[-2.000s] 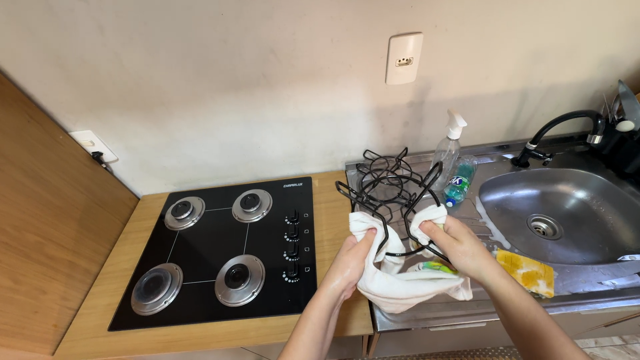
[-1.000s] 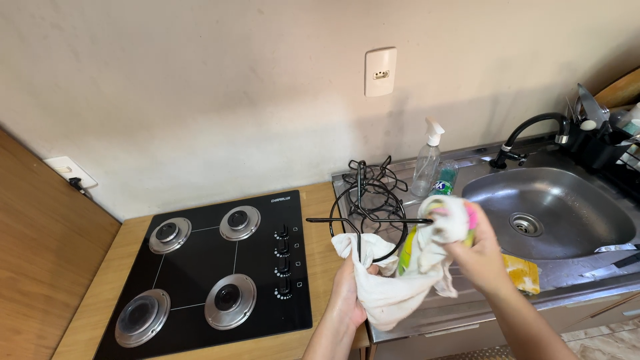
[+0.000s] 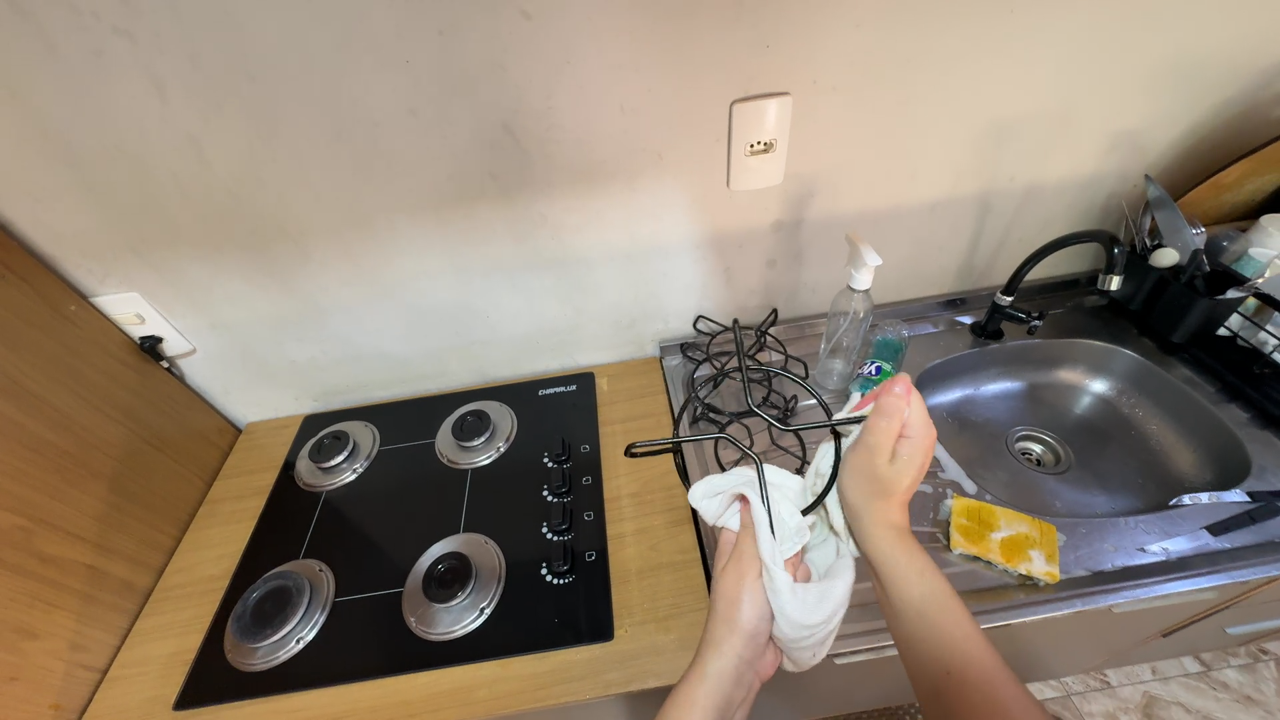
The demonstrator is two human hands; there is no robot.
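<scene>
Between my hands is a black wire pan support (image 3: 775,425) from a gas cooktop, tilted above the steel drainboard. My left hand (image 3: 745,600) grips its near side through a white cloth (image 3: 815,600), which hangs below. At the right side of the support, my right hand (image 3: 888,455) is closed on part of the cloth against the wire; its fingertips are partly hidden. More black wire pan supports (image 3: 715,345) lie behind on the drainboard. To the left, the black glass cooktop (image 3: 390,530) shows its burners without supports over them.
A clear spray bottle (image 3: 846,330) and a green detergent bottle (image 3: 882,358) stand behind my right hand. Right of it are the steel sink (image 3: 1130,400), a black faucet (image 3: 1060,245), a wet yellow sponge (image 3: 1003,538), knives (image 3: 1235,515) and a black dish rack (image 3: 1185,290).
My right hand has moved along the pan support with the cloth. The support is turned differently in my hands than before. Its wire ring now shows more openly.
</scene>
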